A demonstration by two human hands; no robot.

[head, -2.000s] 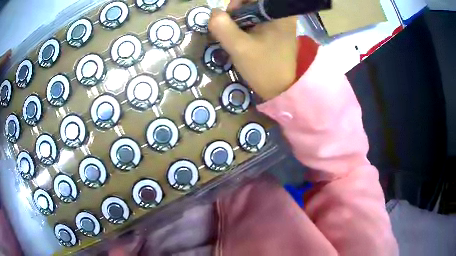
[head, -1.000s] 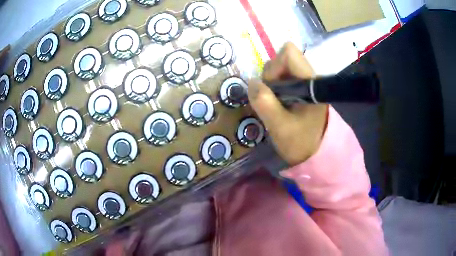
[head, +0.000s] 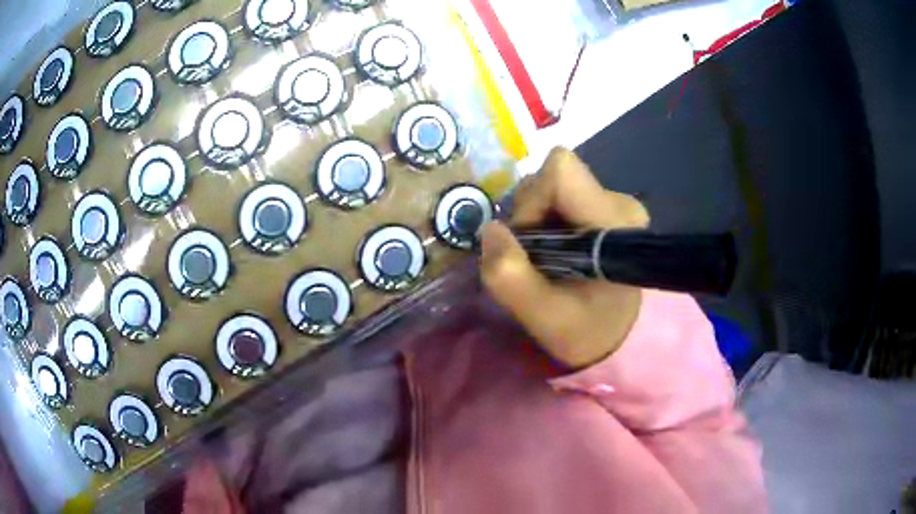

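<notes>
A clear plastic tray (head: pixel 331 246) lies slanted in front of me, with brown showing between its pockets. Its pockets hold rows of round units (head: pixel 272 216) with dark rims, white rings and grey centres. My right hand (head: pixel 567 261) is closed around a thick black marker pen (head: pixel 663 262), held almost level. Its tip end points left at the unit (head: pixel 465 216) at the tray's lower right corner; fingertips hide whether it touches. My left hand is not in view.
Red tape (head: pixel 514 62) and yellow tape (head: pixel 490 85) run along the white table beyond the tray's right edge. A cardboard piece (head: pixel 643 3) is cut off at the top. My pink-clad lap lies below the tray's front edge. A dark area is at the right.
My right hand with the marker has moved from the tray's upper right down to its lower right corner unit. The view has shifted, so the tray sits further left and the cardboard is nearly out of frame.
</notes>
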